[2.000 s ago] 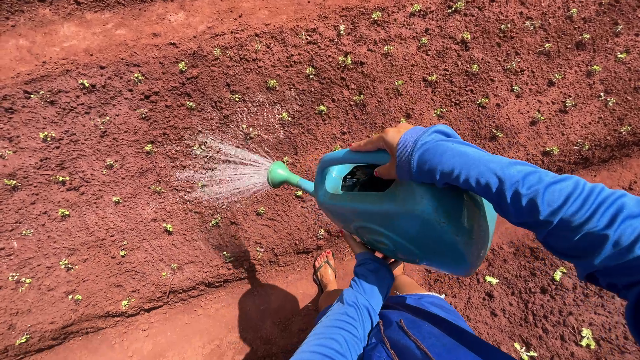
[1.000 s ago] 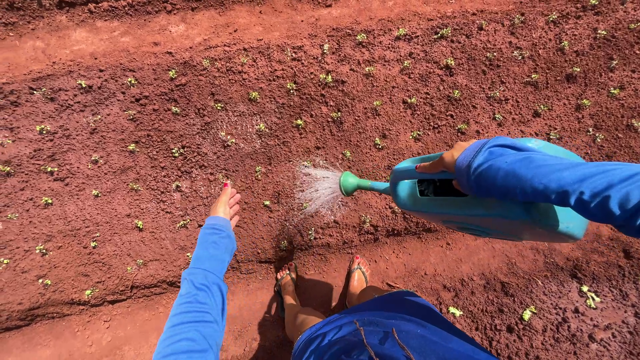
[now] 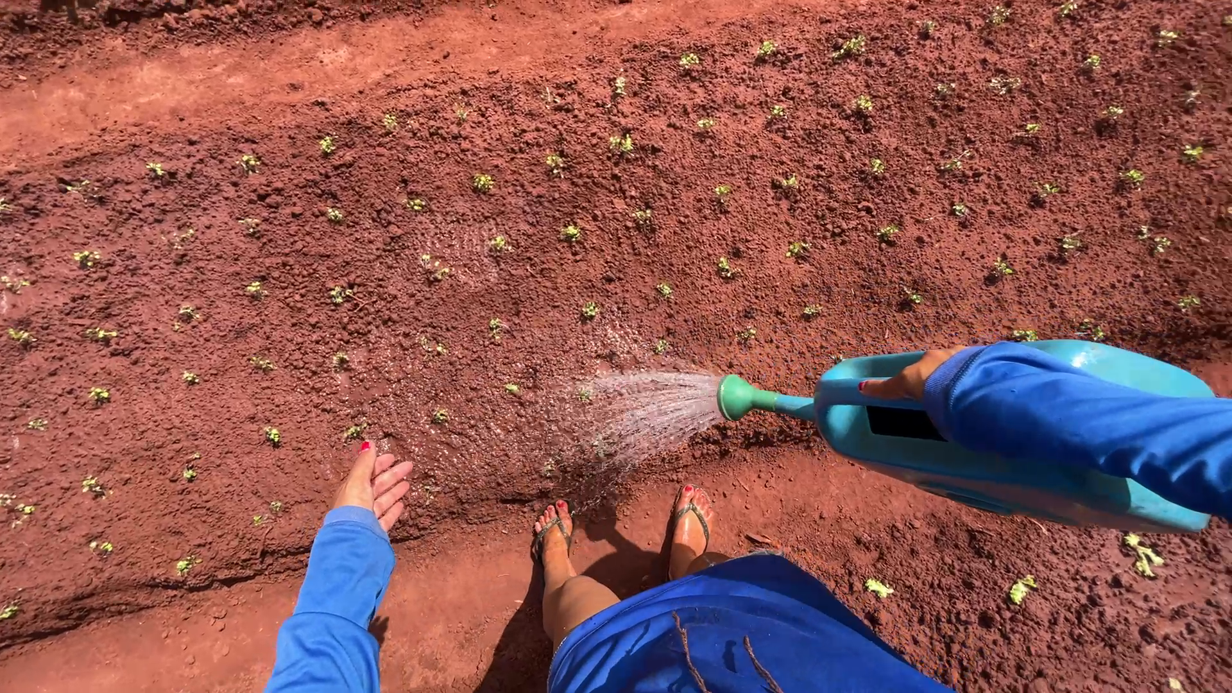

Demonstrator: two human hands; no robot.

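Observation:
My right hand [image 3: 910, 377] grips the top handle of a blue plastic watering can [image 3: 1020, 472], which is tilted with its spout to the left. Water sprays in a fan from the green sprinkler rose [image 3: 736, 397] onto the red soil bed. My left hand [image 3: 373, 486] is held out over the bed's near edge, fingers apart and holding nothing, close to a small green seedling [image 3: 355, 430]. Many such seedlings stand in rough rows across the bed. My right sleeve covers part of the can.
My feet in flip-flops [image 3: 691, 527] stand on the near dirt path [image 3: 443, 597], beside the bed's edge. Another bare path [image 3: 318, 67] runs along the far side. Larger seedlings [image 3: 1022, 589] grow in soil at the lower right.
Two seconds ago my left hand was under the can; it came away and is now out to the left. The can was tilted across my front earlier and is now farther right, still pouring.

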